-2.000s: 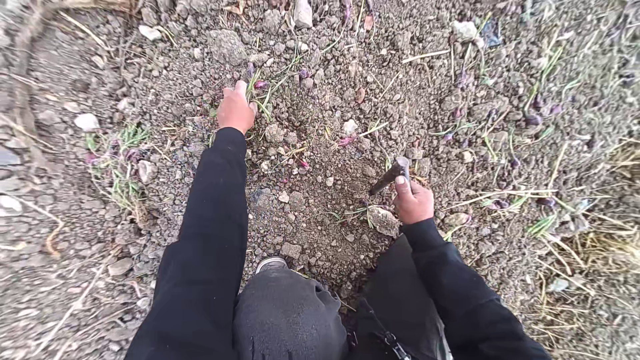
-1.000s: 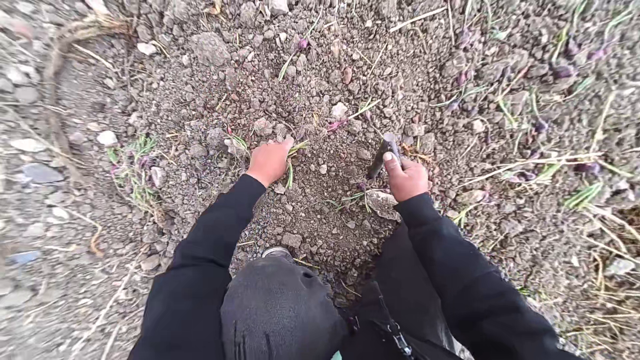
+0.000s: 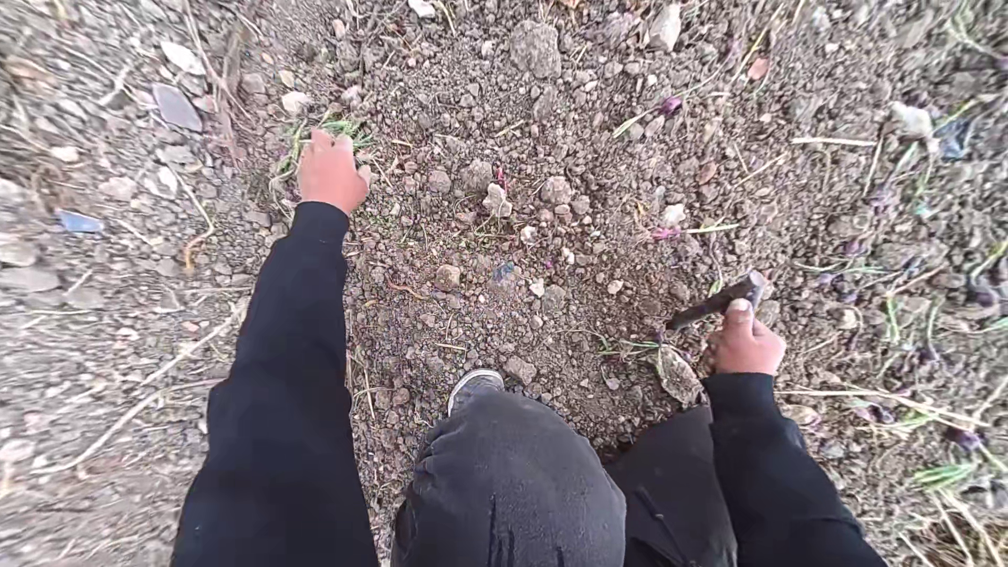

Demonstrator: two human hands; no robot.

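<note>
At the upper left, my left hand [image 3: 332, 172] lies on a clump of small green plants [image 3: 346, 132], its fingertips down among the leaves; whether it grips any is hidden. My right hand [image 3: 746, 342], at the right, is closed round a short hand tool with a dark metal head [image 3: 715, 305]. The tool's head points left, just above the soil, beside a flat stone [image 3: 678, 376]. Thin green shoots [image 3: 630, 345] lie on the soil left of that stone. A small purple bulb with a green stem [image 3: 671, 105] lies farther up, and a pink-purple one [image 3: 665, 233] lies above the tool.
Stony, crumbly soil spreads all round. More purple bulbs with green leaves [image 3: 967, 438] lie scattered along the right side, with dry straw. A large clod [image 3: 535, 49] is at the top, a grey flat stone [image 3: 177, 108] at the upper left. My shoe [image 3: 476, 387] and knee are low in the middle.
My left hand has moved left, from the soil in the middle to the green clump, which lay uncovered in the earlier frames. My right hand still holds the tool near the flat stone.
</note>
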